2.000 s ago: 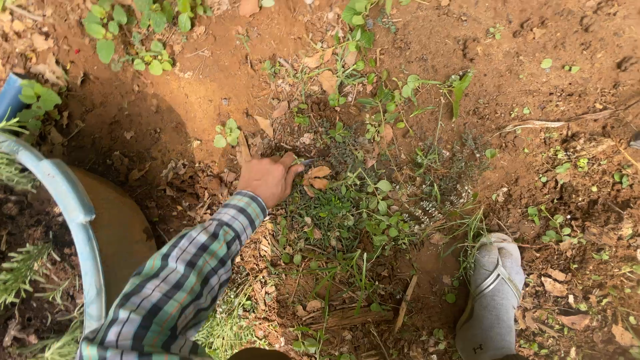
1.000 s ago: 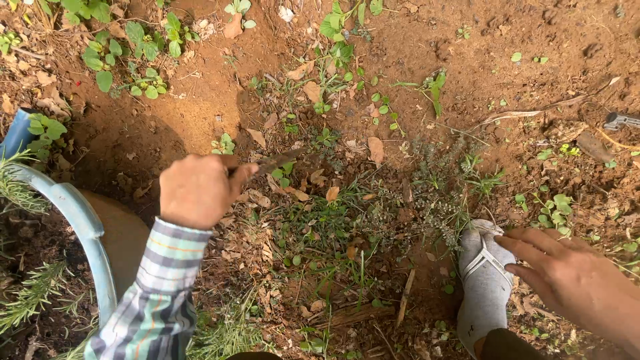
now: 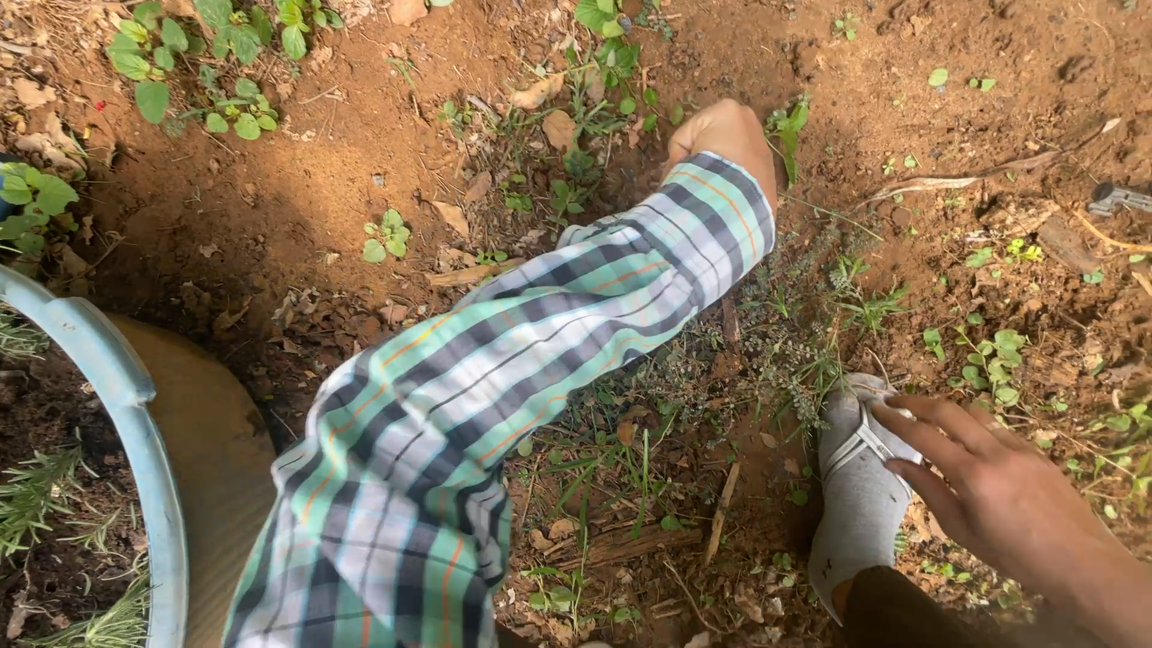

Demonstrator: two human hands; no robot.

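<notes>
My left hand, in a plaid sleeve, reaches to the upper middle and is curled down at the soil beside a small leafy weed. The narrow-bladed hand tool seen in its fist in the earlier frames is hidden now behind the hand. Low, fine-leaved weeds grow below the forearm. My right hand is at the lower right, fingers apart and holding nothing, its fingertips at a foot in a grey sock with light sandal straps.
A light-blue round tub with soil and rosemary-like plants stands at the left edge. Leafy weeds grow at the upper left. Dry leaves and wood pieces lie about. A grey metal-looking object lies at the right edge.
My left hand has moved right and up across the weeds, and its sleeve now covers the middle. My right hand, absent two seconds ago, stays by the foot.
</notes>
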